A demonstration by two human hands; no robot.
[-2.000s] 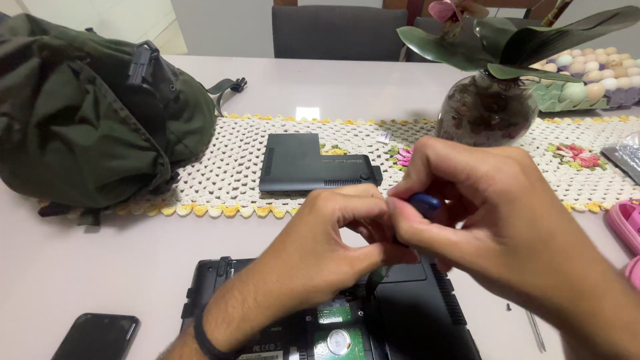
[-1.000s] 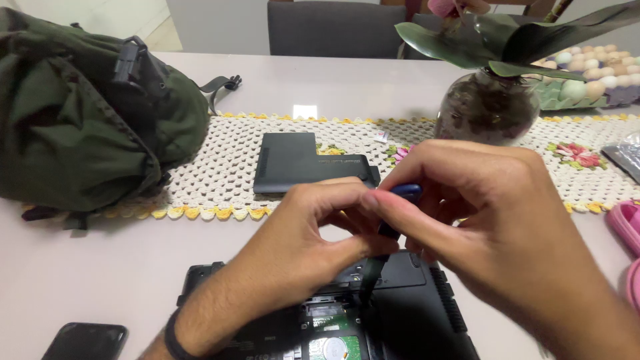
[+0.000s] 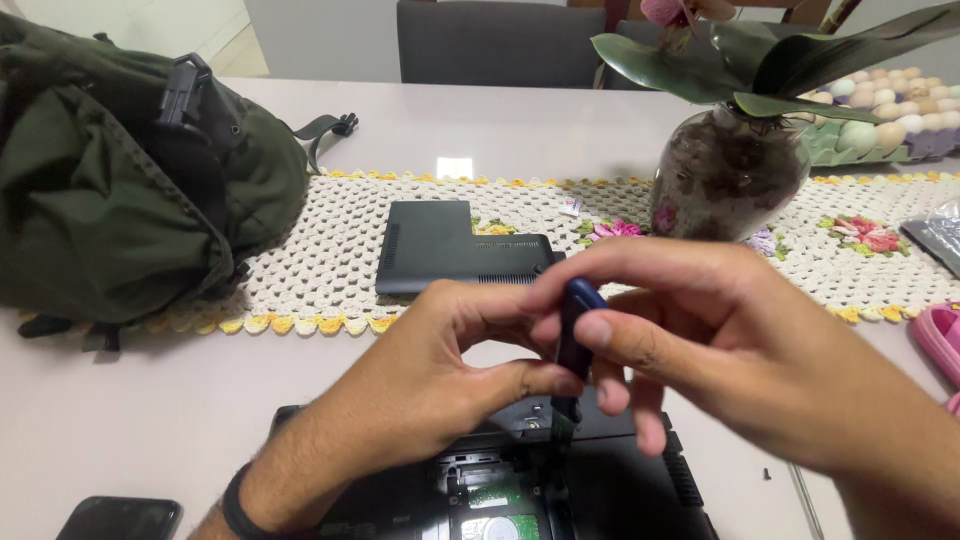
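Note:
A black laptop (image 3: 615, 472) lies underside up at the bottom of the view, its open bay showing a hard drive (image 3: 499, 517) with green circuit board. Above it, my right hand (image 3: 675, 322) pinches the top of a screwdriver's dark blue handle (image 3: 576, 330) between thumb and fingers. The thumb and fingers of my left hand (image 3: 450, 360) close round the same handle lower down. The dark lower part points down to the laptop beside the bay; its tip is hard to make out. Behind my hands, the black L-shaped bottom cover (image 3: 427, 247) rests on the crocheted runner.
A green backpack (image 3: 135, 180) stands at left, a phone (image 3: 120, 519) at lower left. A glass vase (image 3: 727, 172) with an orchid and an egg tray (image 3: 862, 154) are at the back right. A small screw (image 3: 766, 474) and a thin metal rod (image 3: 806, 499) lie right of the laptop.
The screwdriver handle stands more upright than one second ago, and my right hand's fingers have shifted on it. Both hands stay over the laptop.

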